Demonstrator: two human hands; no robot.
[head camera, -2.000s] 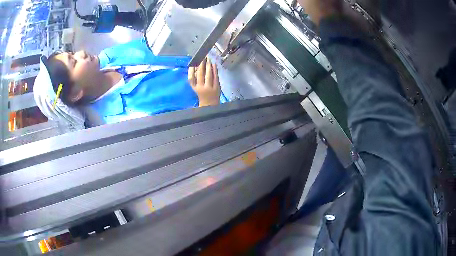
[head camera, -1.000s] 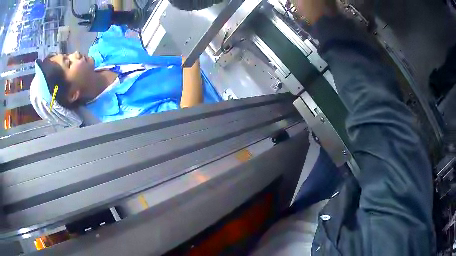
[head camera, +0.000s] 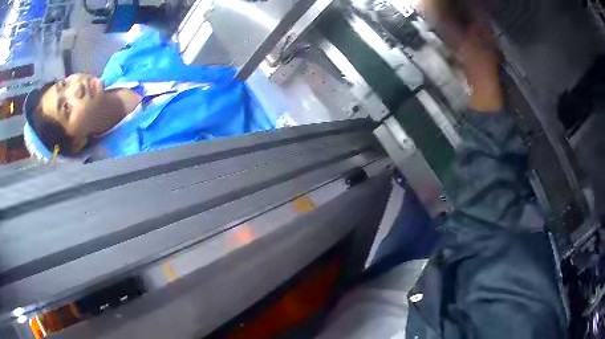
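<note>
My right hand (head camera: 476, 56) is at the upper right, at the end of a dark grey-green sleeve. It is blurred and partly dark, over the mechanism beside the green conveyor belt (head camera: 371, 61); its fingers and anything in them cannot be made out. The belt runs between silver conveyor rails (head camera: 343, 61), with a flat silver plate (head camera: 406, 153) along its near edge. The sleeve covers part of the belt's lower end. My left hand is not in view.
A thick grey machine frame post (head camera: 199, 179) crosses from the left to the belt. Below it is a panel with a dark orange window (head camera: 292, 298). A person in blue (head camera: 179, 112) is beyond the post. Dark machinery lies at the right.
My right hand and forearm have moved right and down from the top edge, the elbow now more bent. The view has shifted slightly. The other person's hand has gone from sight and their face has turned.
</note>
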